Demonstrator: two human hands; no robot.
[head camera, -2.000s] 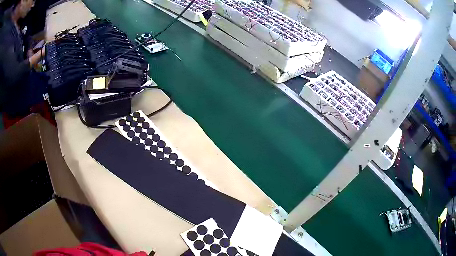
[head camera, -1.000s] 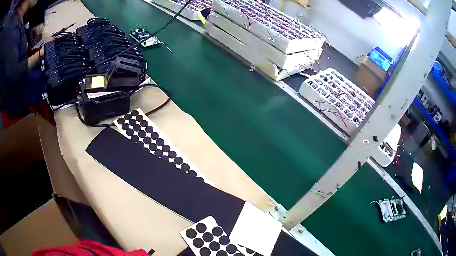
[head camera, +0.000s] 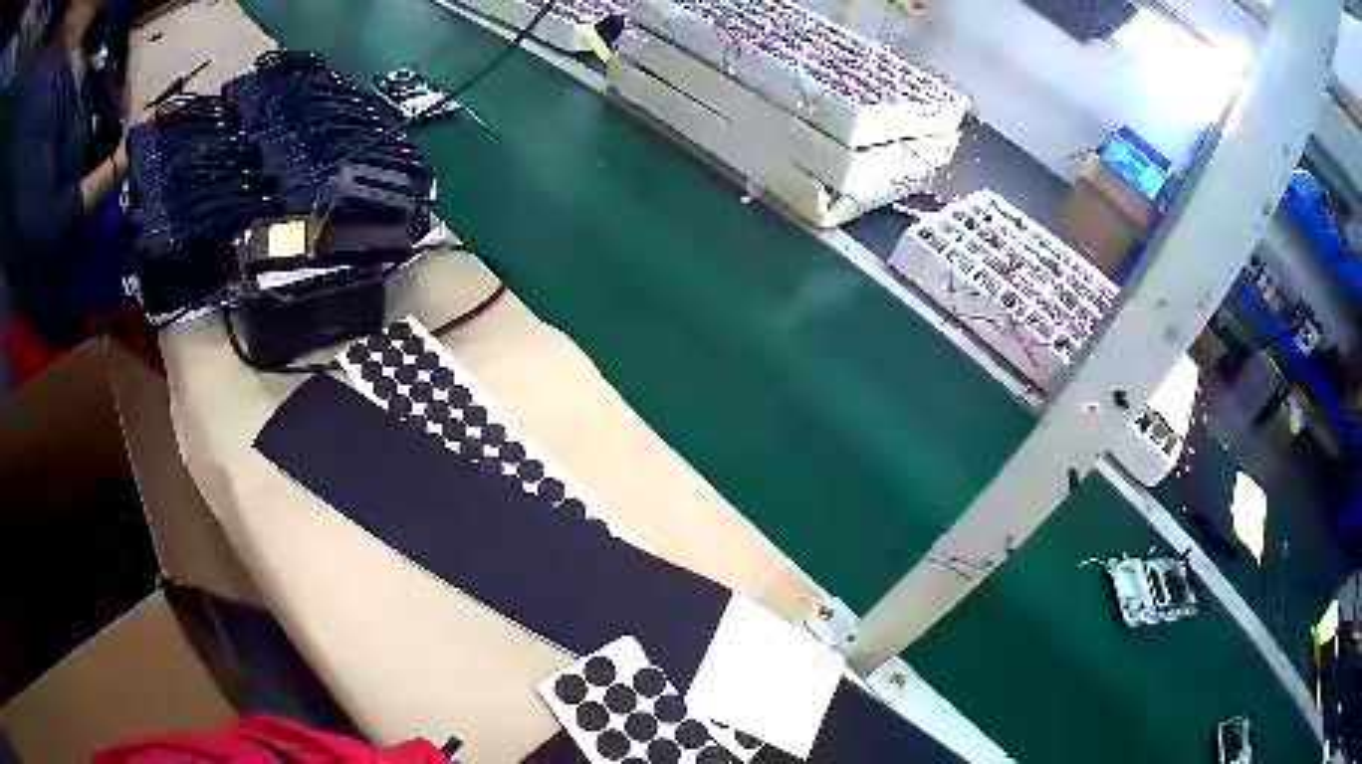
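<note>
Neither of my hands is in view. A long matte black foam sheet (head camera: 478, 523) lies on the tan-papered table (head camera: 359, 627). A sheet of larger black round foam pads (head camera: 620, 702) lies at its near end, and a strip of smaller black dots (head camera: 448, 411) lies along its far side. A plain white backing sheet (head camera: 766, 675) partly covers the black sheet beside the post. A red sleeve or cloth (head camera: 269, 743) shows at the bottom edge.
A white post (head camera: 1046, 448) rises beside the green belt (head camera: 717, 343). Silver housings ride the belt at right (head camera: 1153, 590) and far left (head camera: 414, 94). White foam trays (head camera: 1016, 269) stand beyond. Black units (head camera: 321, 142), a person (head camera: 53, 164) and a carton (head camera: 90, 552) are at left.
The housing at right has moved up and left along the belt, and another has come into view below it. The far-left housing has also moved up-left. The person at left has shifted.
</note>
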